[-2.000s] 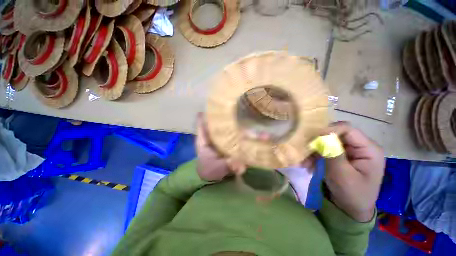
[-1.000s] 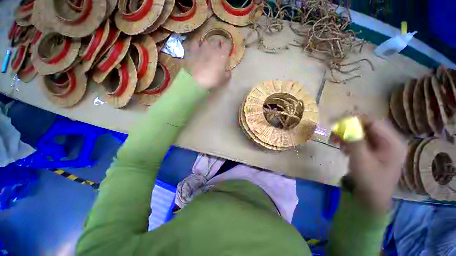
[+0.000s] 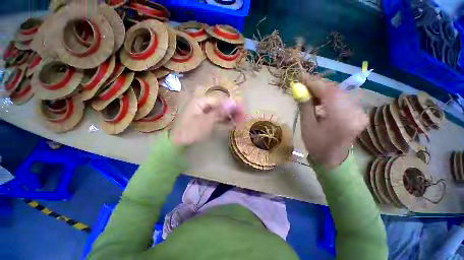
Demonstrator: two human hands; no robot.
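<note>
My left hand point(image 3: 196, 121), blurred, is at a blurred woven ring point(image 3: 220, 87) and appears to grip its near edge. Part of the ring is hidden by my fingers. My right hand point(image 3: 333, 122) is closed around a yellow-handled tool point(image 3: 300, 92), at the near edge of the brown cord pile point(image 3: 277, 58). Whether my fingers also touch a cord is unclear. A small stack of woven rings point(image 3: 249, 150) lies in front of me, between my hands and nearer my body, with brown cord in the top ring's opening.
A heap of rings with red inner bands point(image 3: 84, 43) covers the left side. Leaning rows of corded rings point(image 3: 392, 177) stand at right. A white bottle with a yellow tip point(image 3: 356, 80) lies behind my right hand. Blue crates point(image 3: 203, 15) are beyond the table.
My left hand has drawn back towards me with the blurred ring. My right hand has moved forward and left to the cord pile with the yellow tool. The view has shifted.
</note>
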